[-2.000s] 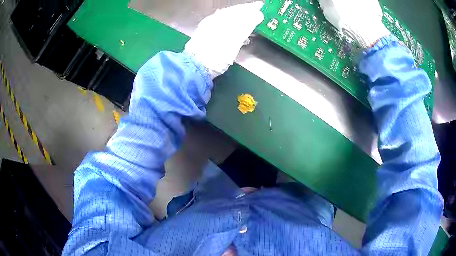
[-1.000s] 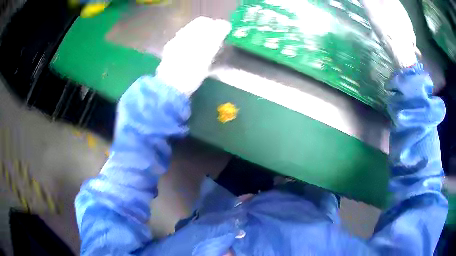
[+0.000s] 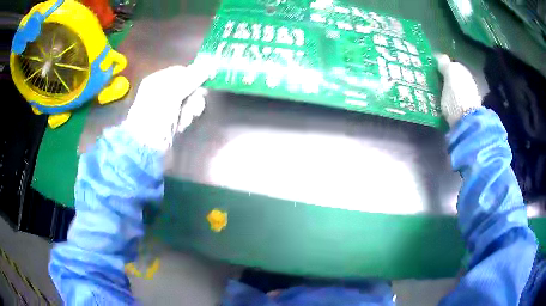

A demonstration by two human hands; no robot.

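A large green printed circuit board (image 3: 335, 66) with rows of silvery solder joints is held between my two hands over the shiny steel bench plate (image 3: 311, 161). My left hand (image 3: 164, 104), in a white glove, grips the board's left edge near its front corner. My right hand (image 3: 460, 89), in a white glove, is at the board's right edge with its fingers partly hidden. The front of the board looks raised off the plate. The picture is a little blurred. I see no tweezers.
A yellow and blue desk fan (image 3: 57, 60) stands at the left rear, with a red-orange object (image 3: 100, 11) behind it. A yellow lump (image 3: 217, 220) lies on the green bench edge (image 3: 323, 236). Another green board (image 3: 479, 21) shows at the right rear. Dark items lie at the right.
My view has swung left and up, bringing the fan into sight. My left hand now holds the board's left edge, and my right hand has moved from over the board to its right edge.
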